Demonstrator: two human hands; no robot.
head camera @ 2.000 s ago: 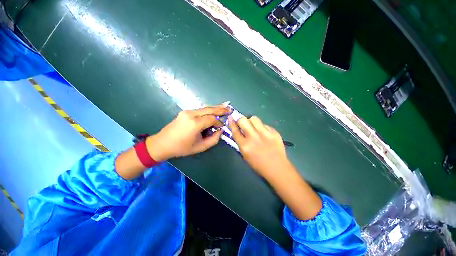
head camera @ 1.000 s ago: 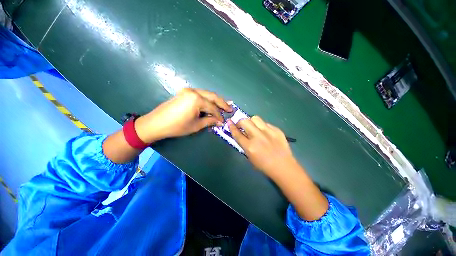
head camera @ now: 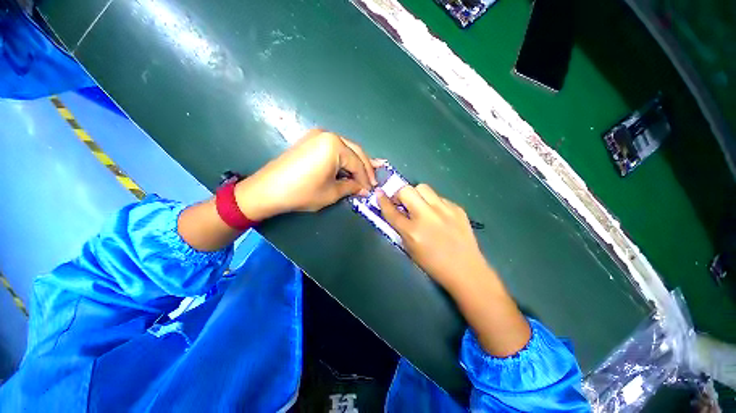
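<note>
A phone unit (head camera: 379,219), silvery-white with dark edges, lies on the dark green bench under both hands. My left hand (head camera: 311,173), with a red wrist strap, reaches over its upper left end, thumb and fingertips pinched together there. What they hold is too small to tell. My right hand (head camera: 436,234) rests on the unit's right part with the fingertips near the left ones. A thin dark tool (head camera: 477,225) juts out past the right hand's far side; the rest of it is hidden by the hand.
Beyond the worn whitish edge strip (head camera: 516,133), the green belt carries an opened phone unit (head camera: 637,139), a plain black rectangle (head camera: 545,47) and another unit (head camera: 466,8) at the top edge. A clear plastic bag (head camera: 637,371) lies at the bench's lower right.
My left hand has shifted up over the unit and its fingertips have drawn together. My right hand has barely moved and stays on the unit. The belt items sit slightly higher in the picture.
</note>
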